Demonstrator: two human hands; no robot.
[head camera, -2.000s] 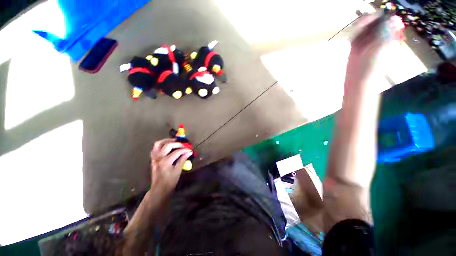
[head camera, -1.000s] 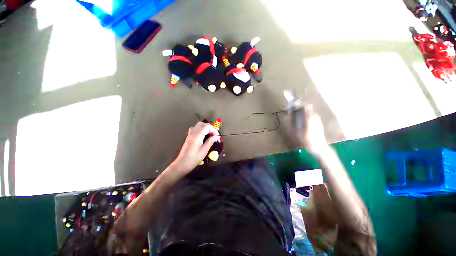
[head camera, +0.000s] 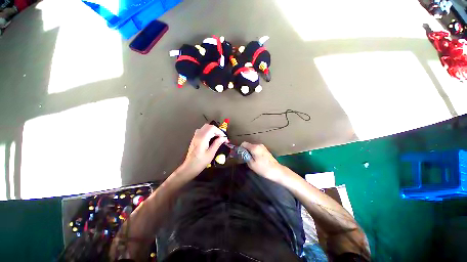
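My left hand (head camera: 201, 148) is closed on a small black plush toy (head camera: 220, 154) at the table's front edge. The toy's red-and-yellow striped tip (head camera: 224, 124) points away from me, and a yellow nub shows at its near end. My right hand (head camera: 259, 159) holds a small silvery-grey tool, perhaps thread snips (head camera: 242, 153), against the toy's right side. The tool's tips are too blurred to tell whether they are open. A dark thread (head camera: 288, 119) runs right from the toy and lies in a loose loop on the table. No needle can be made out.
Several similar toys (head camera: 215, 77) lie beyond my hands. A phone (head camera: 148, 37) and blue tray (head camera: 134, 15) are at the back left, red pieces (head camera: 452, 61) at the far right. A box of toys (head camera: 68, 217) is lower left, an open carton (head camera: 344, 197) by my right leg, a blue stool (head camera: 405, 175) on the floor.
My right hand has come from the far right, where the thread was taut, down to the toy with the tool. The thread now lies slack. My left hand still holds the toy.
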